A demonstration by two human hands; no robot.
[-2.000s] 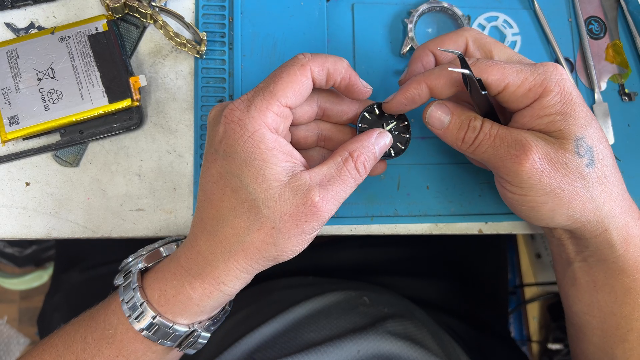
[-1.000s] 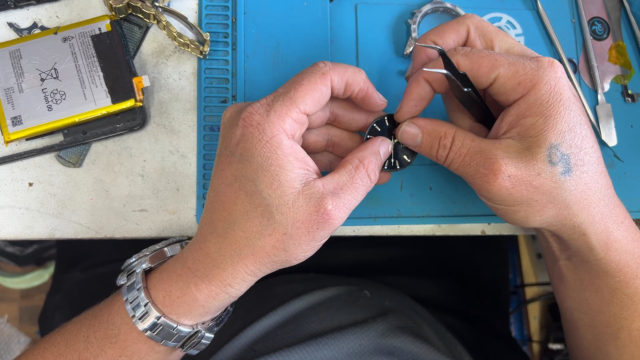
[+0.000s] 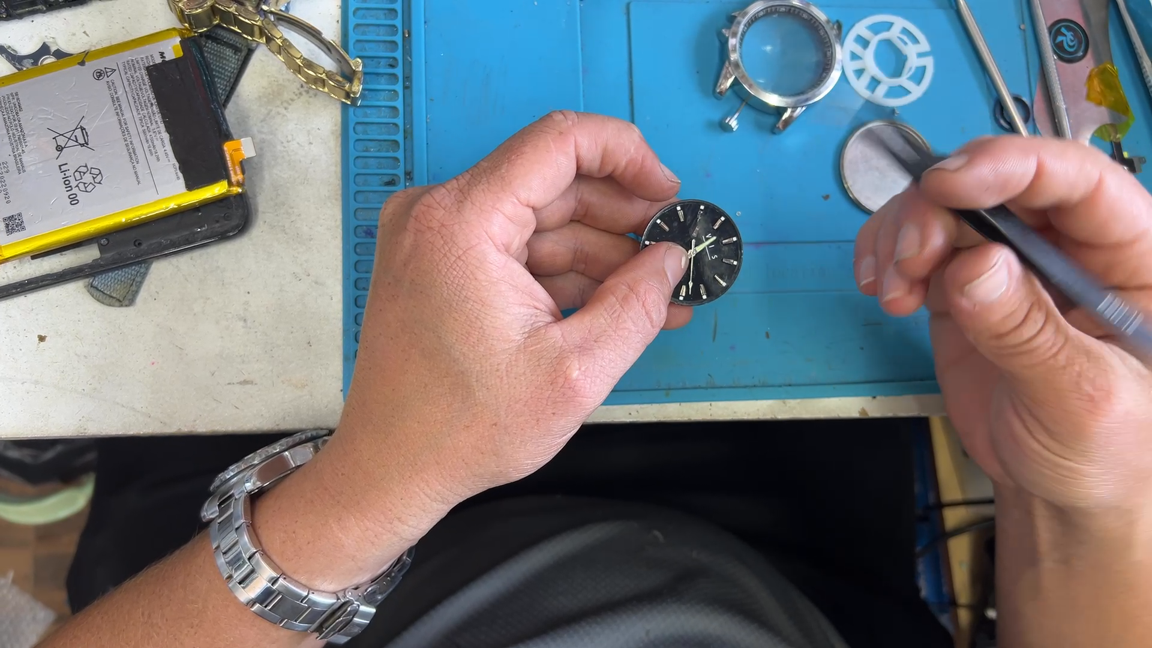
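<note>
A black watch dial with light hour markers and hands (image 3: 714,261) faces up between the thumb and fingers of my left hand (image 3: 504,288), above the blue mat. My right hand (image 3: 1035,297) holds dark tweezers (image 3: 1044,247), apart from the dial; their tips are blurred over a round metal watch case back or disc (image 3: 877,166). Behind lies a silver watch case (image 3: 783,58) with a small crown and stem (image 3: 732,119) beside it. Right of the case is a white plastic spoked ring (image 3: 888,60). Whatever lies beneath the dial is hidden.
The blue silicone work mat (image 3: 504,72) covers the bench. At left are a yellow-edged lithium-ion battery (image 3: 81,135) on a dark phone part and a gold-coloured watch bracelet (image 3: 306,54). Several metal tools, one a thin rod (image 3: 990,63), and a pink piece (image 3: 1048,99) lie at the upper right.
My right hand has let go of the dial's edge and moved right, with the tweezers now pointing up-left between its fingers. The round metal disc is uncovered. My left hand still holds the dial.
</note>
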